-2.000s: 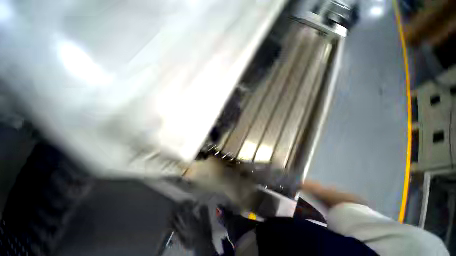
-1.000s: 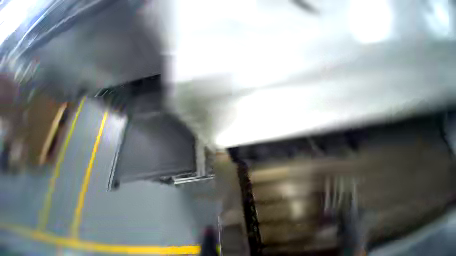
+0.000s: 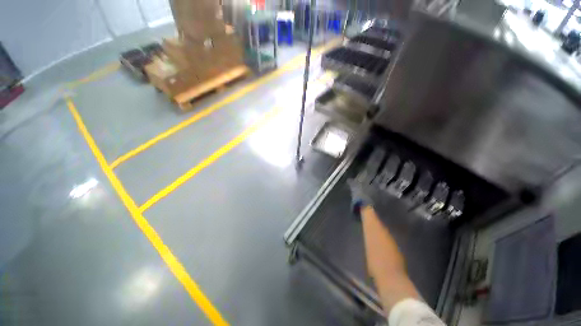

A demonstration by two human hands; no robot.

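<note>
A row of several silver-grey metal parts [image 3: 420,191] lies on a dark flat table [image 3: 337,223], by the low opening under a large metal cabinet [image 3: 471,95]. My right hand [image 3: 358,194], in a pale glove with some blue at the wrist, reaches over the table's left side, close to the left end of the row. Its bare forearm and pale sleeve come in from the bottom. The hand is small and blurred, so whether its fingers touch or hold a part cannot be told. My left hand is out of the picture.
A rack of dark trays [image 3: 357,60] stands behind the table, with a shiny shallow tray [image 3: 330,139] low on it. A thin upright pole [image 3: 306,89] stands left of it. Cardboard boxes [image 3: 197,63] sit on a wooden pallet [image 3: 213,86]. Yellow lines [image 3: 153,235] mark the floor.
The view has swung from the slatted metal bed and pale cabinet to the dark table and open floor. My right arm now stretches over the table.
</note>
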